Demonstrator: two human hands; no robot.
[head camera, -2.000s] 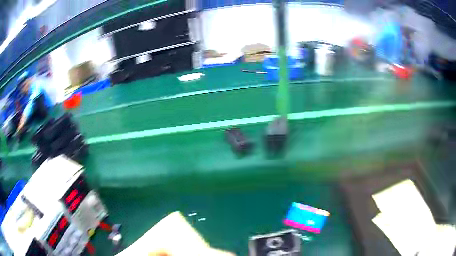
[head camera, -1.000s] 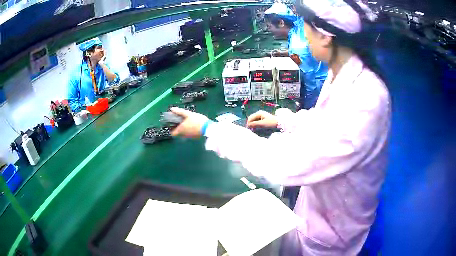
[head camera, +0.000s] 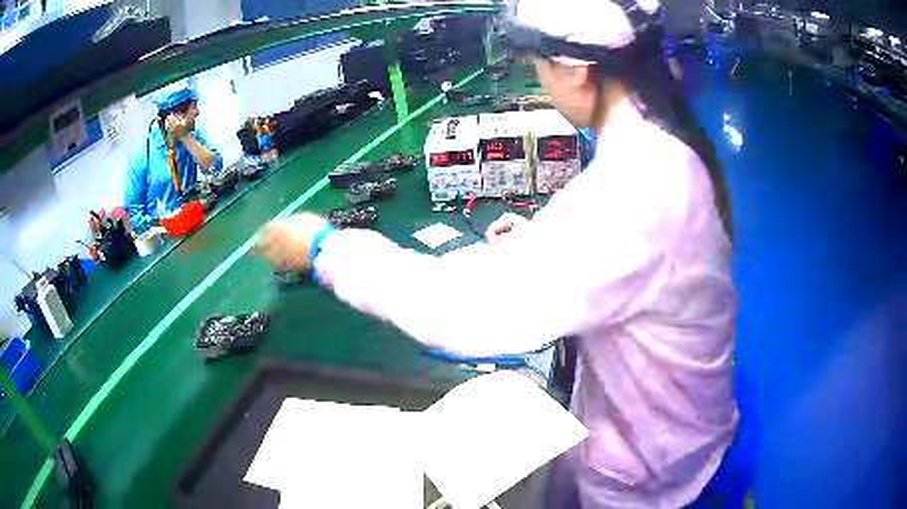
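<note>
Neither of my hands is in view. Nearest in front of me is a large black shallow tray (head camera: 224, 442). Cream paper sheets (head camera: 343, 452) lie in it, and another sheet (head camera: 507, 432) overlaps its right side. Part of a pale ring, perhaps a tape roll (head camera: 487, 504), shows at the bottom edge. Beyond the tray, an open black housing with speckled parts (head camera: 231, 333) lies on the green bench.
A person in a pink coat (head camera: 646, 258) stands at the right, one arm across the bench. White power supplies (head camera: 504, 159) with red digits stand behind. More black units (head camera: 373, 171) lie along the line. A person in blue (head camera: 169, 159) sits across, by a red bowl (head camera: 183, 219).
My view has shifted from the bench to the neighbouring person. That person's outstretched hand has moved left. The open housing now lies nearer the tray, away from that hand.
</note>
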